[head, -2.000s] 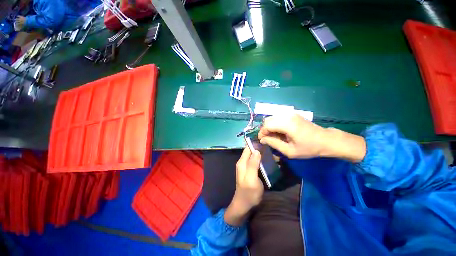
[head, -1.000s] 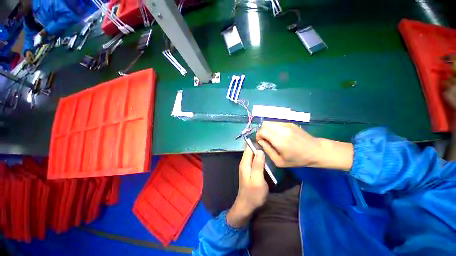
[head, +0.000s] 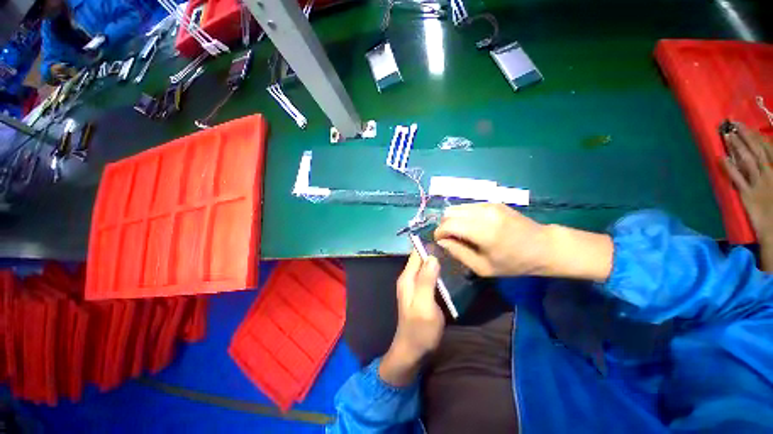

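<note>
My left hand (head: 419, 314) holds a thin battery pack (head: 443, 292) edge-up over my lap at the bench edge. Its wired end points to the bench. My right hand (head: 492, 240) is at that end, fingertips pinched together by the small dark board (head: 415, 227); what they pinch is too small to tell. Thin lead wires (head: 423, 193) run from this end to white wire ends (head: 402, 147) fanned on the green mat. A white strip (head: 479, 190) lies just beyond my right hand.
A red compartment tray (head: 176, 209) lies at the left bench edge. More red trays (head: 288, 332) are below on the floor. A grey upright (head: 309, 68) stands ahead. Packs (head: 515, 66) lie farther back. Another person's hand (head: 750, 174) is over a red tray (head: 703, 127) at right.
The other person's hand at right has come further in, over the red tray, with a small dark item at its fingers. My hands stay at the pack, shifting only slightly.
</note>
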